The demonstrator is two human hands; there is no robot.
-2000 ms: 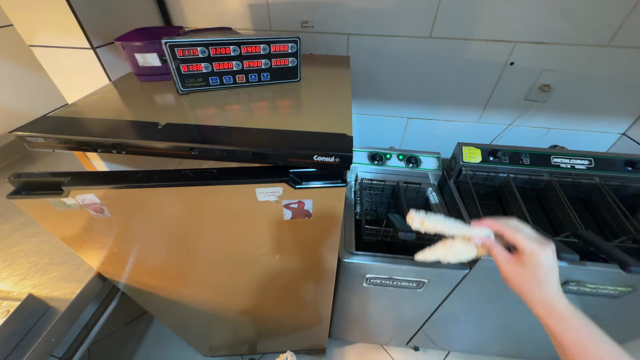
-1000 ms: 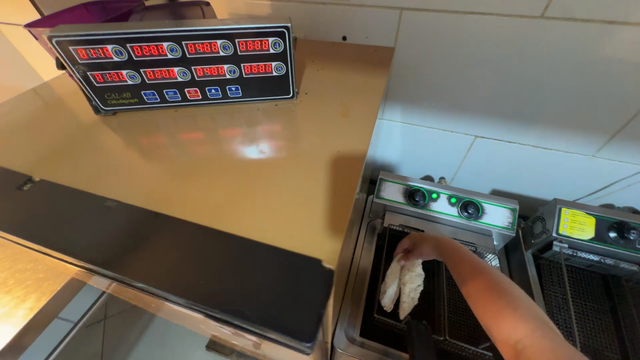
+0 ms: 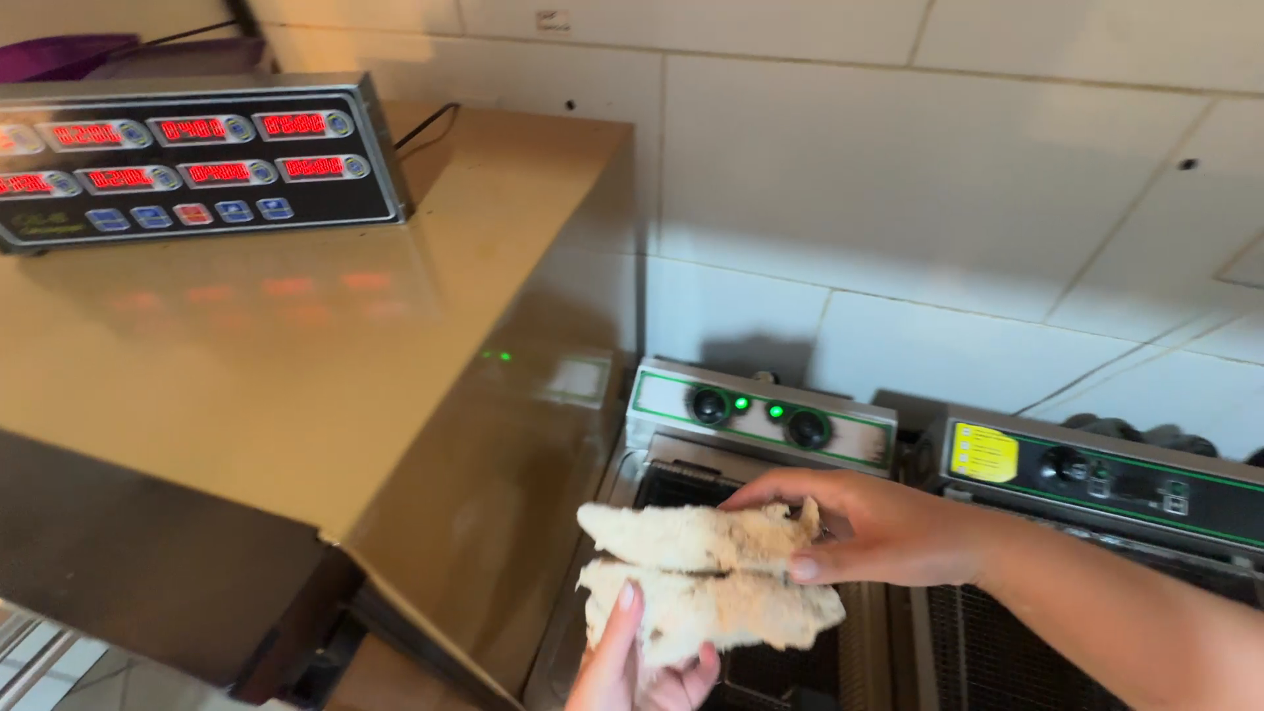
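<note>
Two long pieces of pale, flour-coated food lie side by side over a countertop deep fryer [image 3: 760,415]. My right hand [image 3: 859,533] grips the right end of the upper piece [image 3: 681,533], its thumb reaching toward the lower one. From below, my left hand [image 3: 642,652] holds the lower piece [image 3: 731,612], thumb on top and fingers curled beneath. Both pieces nearly touch along their length. Behind them the fryer's two black knobs and two lit green lamps show; much of its basket is hidden by the food and hands.
A second fryer [image 3: 1106,474] with a yellow sticker stands at the right. To the left rises a higher appliance with a tan top [image 3: 296,365], bearing a multi-channel digital timer [image 3: 197,163] and a purple container [image 3: 59,57]. A white tiled wall [image 3: 839,178] is behind.
My left hand has come into view and holds one piece. The pieces hung from my right hand a second ago; now they lie lengthwise across both hands. The view has moved closer to the fryer.
</note>
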